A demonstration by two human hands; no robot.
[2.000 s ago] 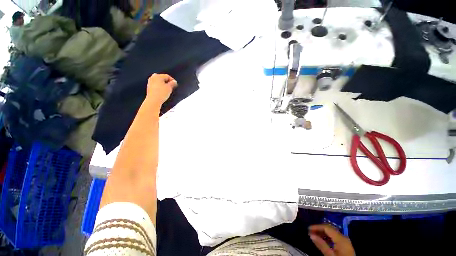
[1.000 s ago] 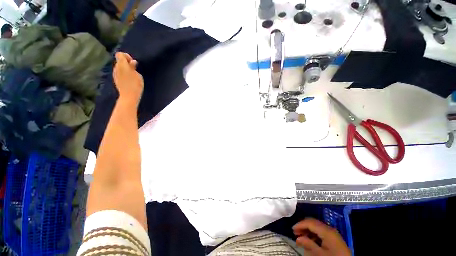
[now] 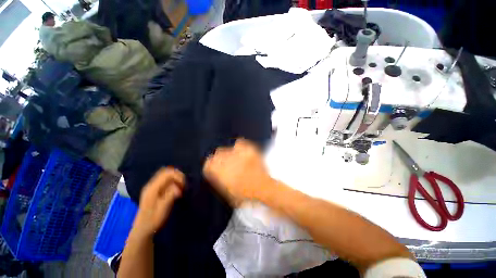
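A large black fabric panel (image 3: 190, 108) covers the left of the table and hangs over its front edge. My left hand (image 3: 162, 194) has curled fingers pinching the panel near its left side. My right hand (image 3: 236, 167) reaches across from the right, its fingers closed on the panel; it is slightly blurred and its fingertips are hidden. White fabric (image 3: 261, 233) with a dark stitched line lies partly beneath the black panel and my right forearm. The needle and presser foot (image 3: 340, 140) are right of both hands, with no black cloth under them.
Red-handled scissors (image 3: 435, 198) lie right of the needle. Black strips (image 3: 451, 126) drape by the machine head (image 3: 397, 81). More white cloth (image 3: 288, 38) lies at the back. Blue crates (image 3: 49, 203) and piled olive cloth (image 3: 122, 62) are at left. A person (image 3: 49, 21) is far left.
My right hand has come up from the lap across to the black panel. My left hand has moved down towards me. The black panel now covers much of the white fabric. The view has shifted.
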